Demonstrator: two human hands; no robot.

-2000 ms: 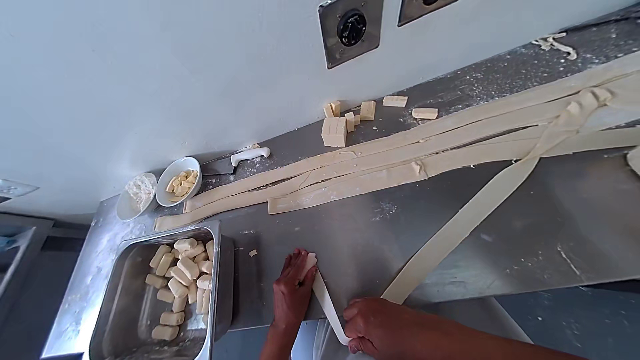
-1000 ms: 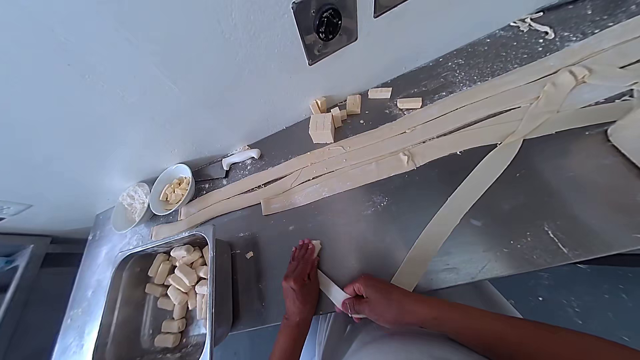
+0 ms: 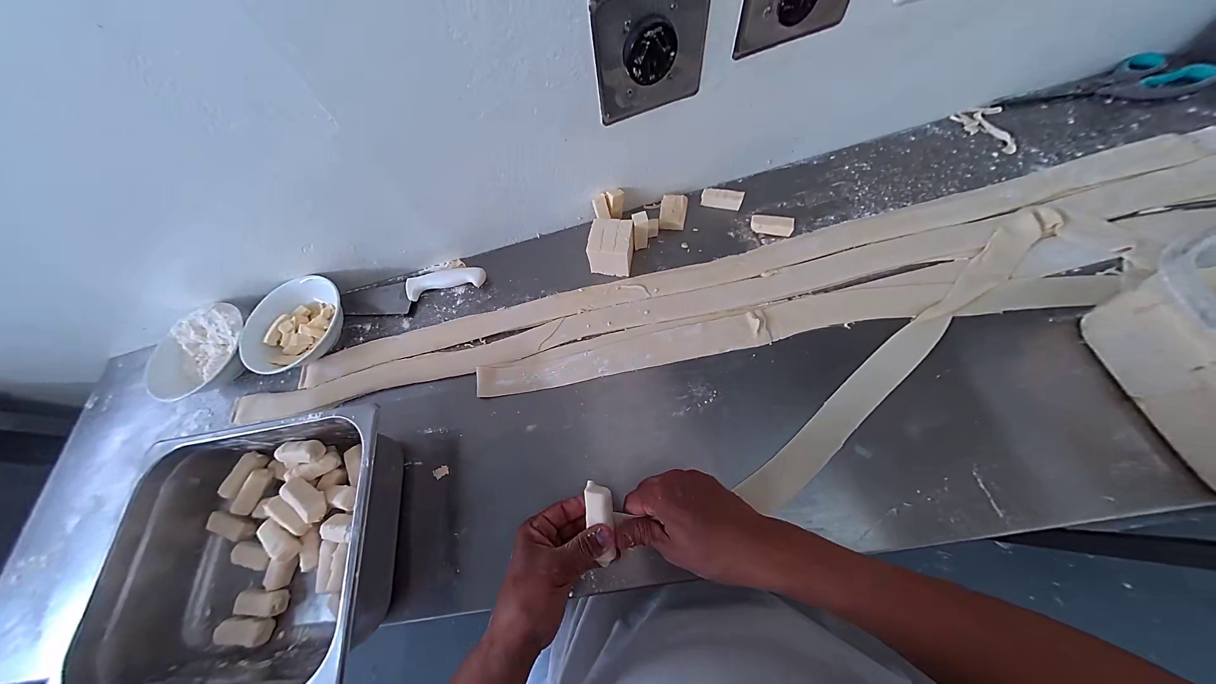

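Observation:
Near the front edge of the steel table, my left hand (image 3: 553, 556) grips a small dough-wrapped piece (image 3: 598, 508) standing upright between thumb and fingers. My right hand (image 3: 689, 522) touches it from the right, pinching the dough strip (image 3: 845, 408) close to the piece. That strip runs up to the right and crosses long flat dough strips (image 3: 665, 309) laid along the table. Left of my hands stands a deep steel pan (image 3: 380, 475) with many wrapped pieces (image 3: 304, 499) inside. Cheese-like blocks (image 3: 609, 247) lie behind the strips.
Two bowls stand at the back left, one with white powder (image 3: 204, 342), one with pale yellow pieces (image 3: 296, 328). A white-handled knife (image 3: 445, 280) lies beside them. A clear plastic container (image 3: 1192, 275) is at the right, and teal-handled scissors (image 3: 1173, 81) lie at the back right.
The flat strip end held between my hands is now wrapped into a short upright piece. My hands have come together around it.

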